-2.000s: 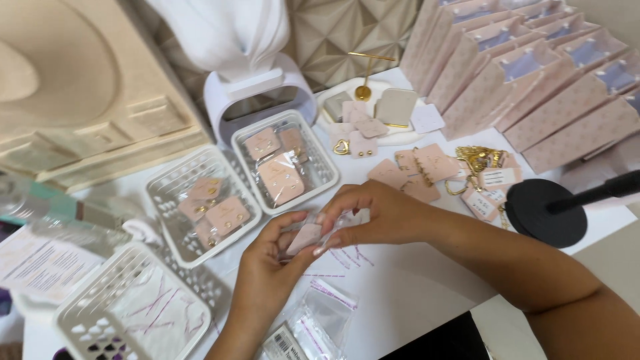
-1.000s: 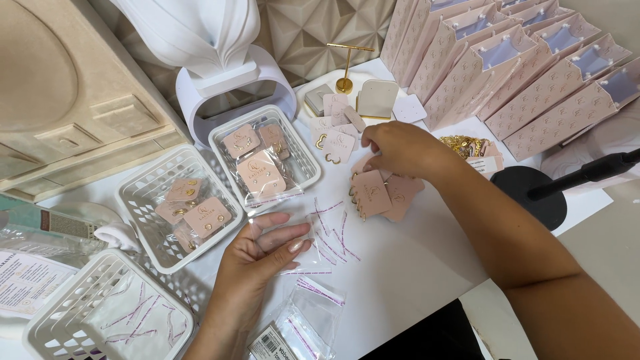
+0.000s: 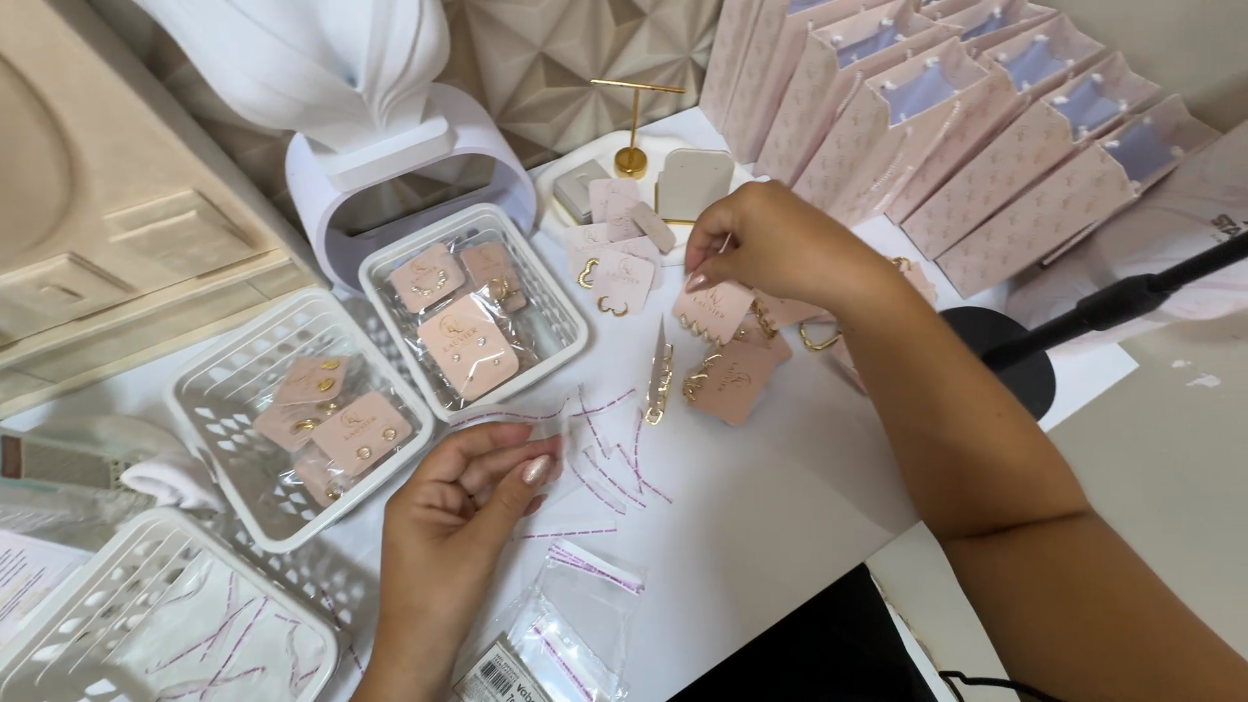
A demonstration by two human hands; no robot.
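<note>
My left hand (image 3: 478,497) pinches a clear plastic bag (image 3: 551,458) between thumb and fingers, above purple-dashed plastic strips (image 3: 609,463) on the white table. My right hand (image 3: 760,244) has thumb and fingertips at the top edge of a pink earring card (image 3: 715,307) with gold earrings. Just below it lies another pink card (image 3: 736,382), and an earring card (image 3: 659,375) stands edge-on to its left. Paler cards (image 3: 624,281) with gold heart-shaped earrings lie left of my right hand. Clear resealable bags (image 3: 575,624) lie near the front edge.
White plastic baskets hold bagged earring cards (image 3: 468,346), more bagged cards (image 3: 361,434) and plastic strips (image 3: 234,634). At the back are a white display bust (image 3: 322,68), a gold T-shaped stand (image 3: 632,127) and pink paper bags (image 3: 907,127). A black stand base (image 3: 1004,361) is at right.
The hands were together over a small bag, then parted; my right hand went to the cards at the right. Some pink cards there now lie spread out, one standing edge-on.
</note>
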